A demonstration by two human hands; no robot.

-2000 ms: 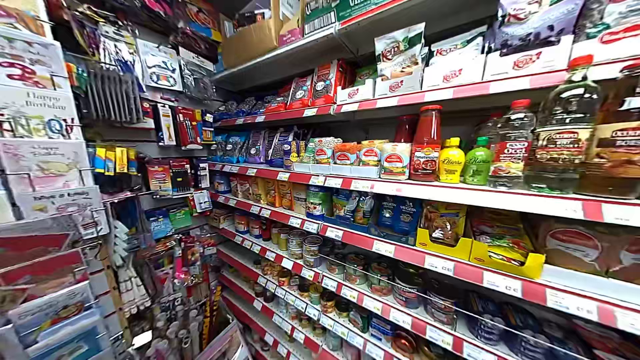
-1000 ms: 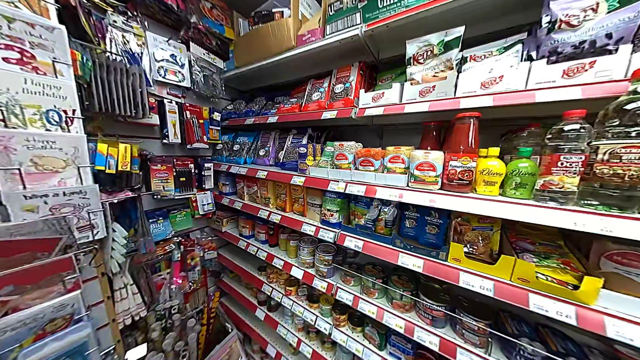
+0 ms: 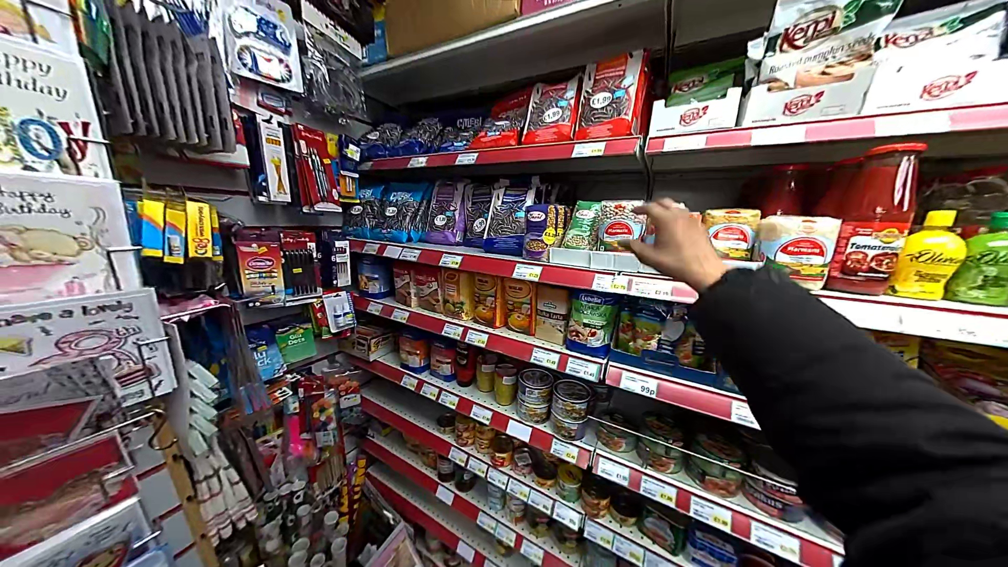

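Observation:
My right hand [image 3: 679,246], in a black padded sleeve, reaches from the right to the shelf of small bags. Its fingers are apart, with the thumb and forefinger beside a bag of beans with a red and white label [image 3: 620,224]; whether they touch it cannot be told. To the left of that bag stands a green bag [image 3: 583,226]. Right of the hand are a pale yellow bag [image 3: 731,233] and a larger bag with a red label [image 3: 798,250]. The hand partly hides another bag behind it. My left hand is out of view.
Red sauce jars [image 3: 878,220] and a yellow squeeze bottle [image 3: 928,256] stand on the right. Lower shelves hold boxes, pouches and stacked tins [image 3: 570,400]. Greeting cards [image 3: 47,236] on a rack and hanging stationery packs [image 3: 260,264] line the left side.
My right hand and black sleeve have come into view from the right, over the shelf of small bags. The view has moved closer to the shelves.

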